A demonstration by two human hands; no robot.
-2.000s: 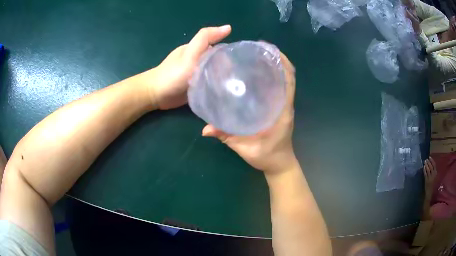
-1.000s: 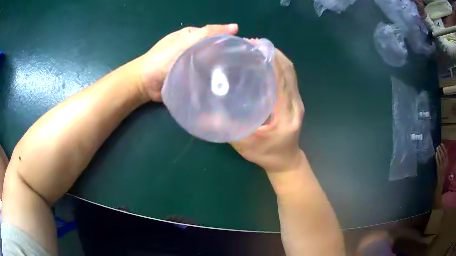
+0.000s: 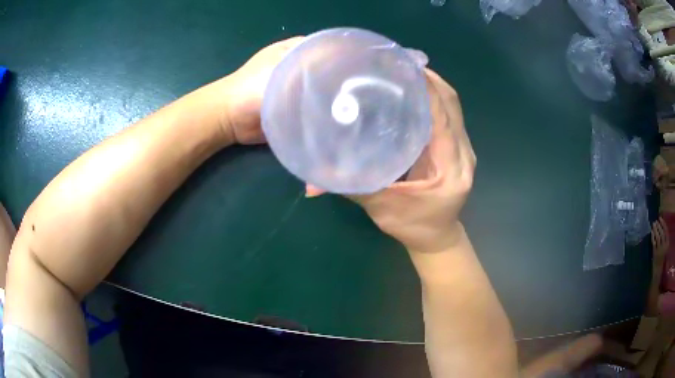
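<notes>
A clear round container with a smooth, shiny round face turned up to the camera is held above the dark green table. A bright light spot shows on its face, and a bit of crinkled clear film sticks out at its upper right. My left hand holds it from the left; its fingers are mostly hidden behind it. My right hand grips it from the right and below, with the fingers curled around its side and partly hidden.
Crumpled clear bags lie at the far right. Flat clear bags with small white pieces lie at the right. Another person's hand is at the right rim. A blue thing shows at the left edge. The table's curved edge runs below.
Since one second ago, the container has moved slightly right and up with both hands. Its round face looks rounder to the camera. The bags at the right sit slightly further right in the picture.
</notes>
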